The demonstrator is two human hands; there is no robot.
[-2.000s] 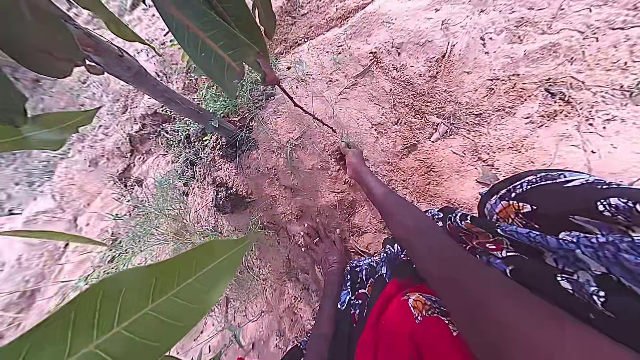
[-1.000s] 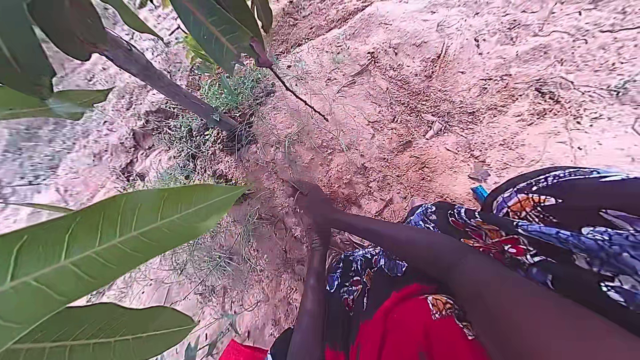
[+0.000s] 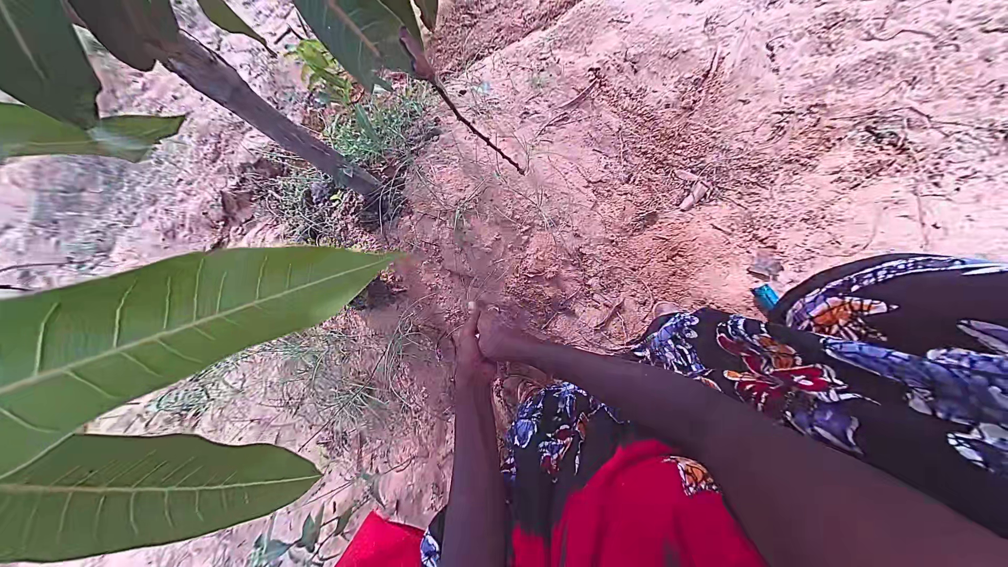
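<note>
Low over the reddish soil, my left hand (image 3: pixel 470 345) and my right hand (image 3: pixel 501 337) are side by side, touching or nearly so. The fingers of my right hand look curled; my left thumb points up toward the soil beyond. Blur and the small size of the hands hide whether anything is gripped. Thin dry grass stems (image 3: pixel 461 205) show beyond them. Sparse grass (image 3: pixel 346 370) grows to the left of my left wrist.
A slender tree trunk (image 3: pixel 276 130) slants down from the upper left into a grass tuft (image 3: pixel 378 130). Broad green leaves (image 3: pixel 181 315) hang close at the left. A thin bare twig (image 3: pixel 476 130) hangs above the ground. A small blue object (image 3: pixel 764 297) lies beside the patterned cloth (image 3: pixel 787 378).
My right hand, farther up and right two seconds ago near the twig's end, has come down beside my left hand. The left hand's spread fingers have drawn in.
</note>
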